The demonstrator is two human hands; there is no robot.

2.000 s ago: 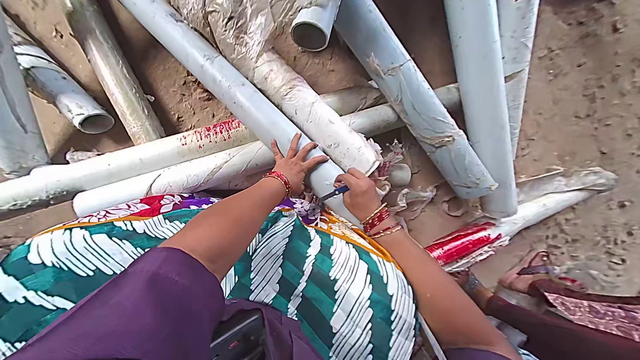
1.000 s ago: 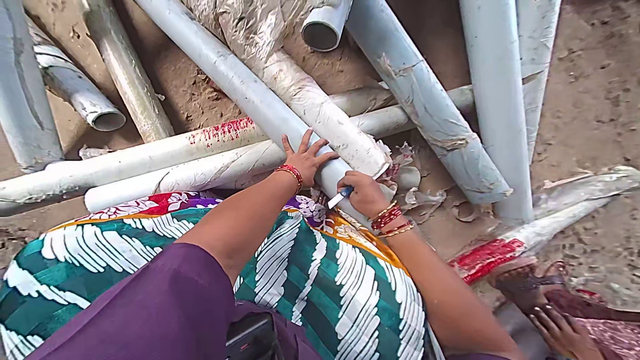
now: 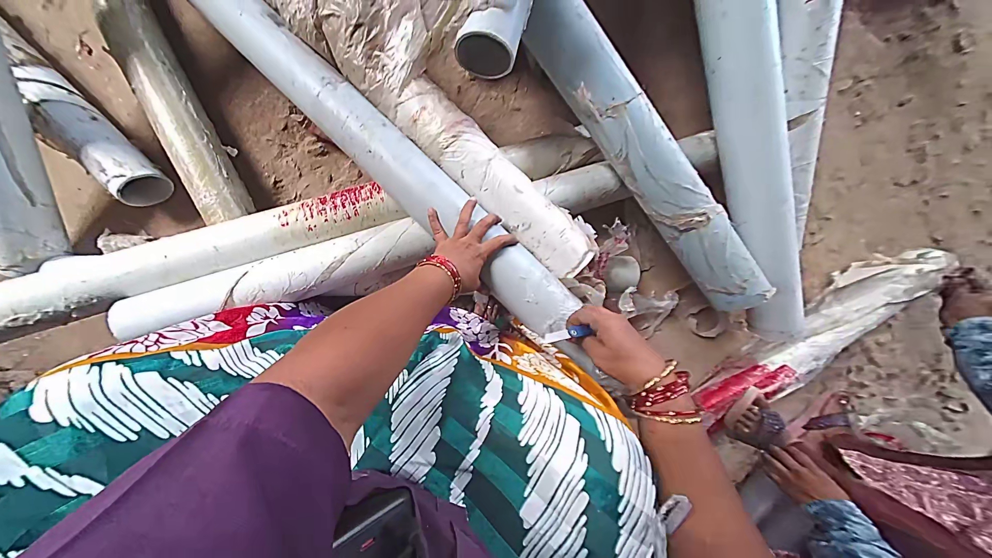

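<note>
A pale blue-grey plastic pipe (image 3: 387,147) slants from the upper left down to my lap. My left hand (image 3: 465,252) lies on it with fingers spread, palm against its upper side. Near the pipe's lower end, my right hand (image 3: 612,341) is closed around the blue handle of a small knife (image 3: 580,331); its pale blade points left, at the pipe's surface. Patterned green and white cloth (image 3: 465,418) covers my lap under the pipe's end. A pipe in torn whitish wrapping (image 3: 496,178) lies right alongside.
Two whitish pipes (image 3: 194,248) cross beneath at the left, one with red marks. More pipes (image 3: 659,155) stand to the right on brown soil. Torn film scraps (image 3: 651,302) lie near my right hand. Another person's hand (image 3: 802,473) and feet are at the lower right.
My right hand with the knife has moved down toward the pipe's lower end. My left hand stays spread on the pipe. Another person's hand, unseen in the oldest frame, shows at the lower right.
</note>
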